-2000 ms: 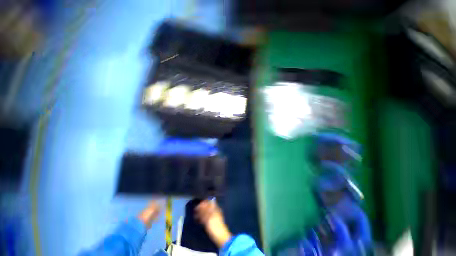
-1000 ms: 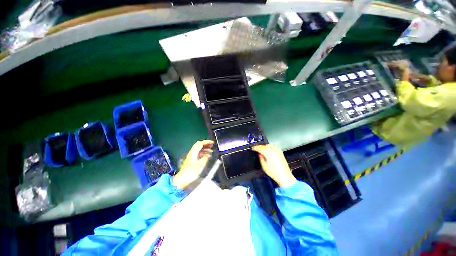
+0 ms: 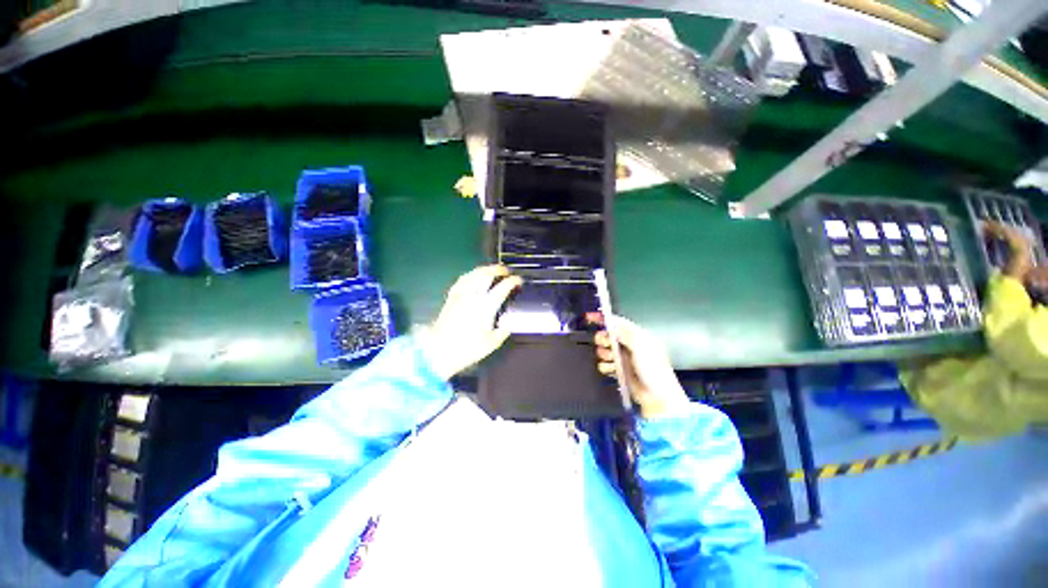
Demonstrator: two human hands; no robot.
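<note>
A black phone tray (image 3: 608, 218) lies lengthwise on the green bench in front of me, its near end at the bench edge. Dark glossy phones (image 3: 552, 184) lie in its far slots. The nearest slot is plain dark. My left hand (image 3: 474, 322) is at the tray's left side, fingertips on the left end of a phone (image 3: 538, 310) that reflects light. Whether it grips phone or tray is unclear. My right hand (image 3: 639, 362) is closed on a thin, pale-edged item (image 3: 615, 335) slanting along the tray's right side. I cannot tell whether it is a tool or a phone edge-on.
Blue parts bins (image 3: 333, 255) and a clear bag (image 3: 92, 322) are on the left. An off-white board (image 3: 494, 63) and clear blister sheet (image 3: 678, 103) are behind the tray. A tray of phones (image 3: 885, 270) and a person's yellow sleeve (image 3: 1011, 345) are right. A shelf post (image 3: 896, 109) slants overhead.
From walking-side floor and carts, the view has turned to the bench. Since one second ago, my right hand has taken hold of the thin item; my left hand has moved onto the phone's left end.
</note>
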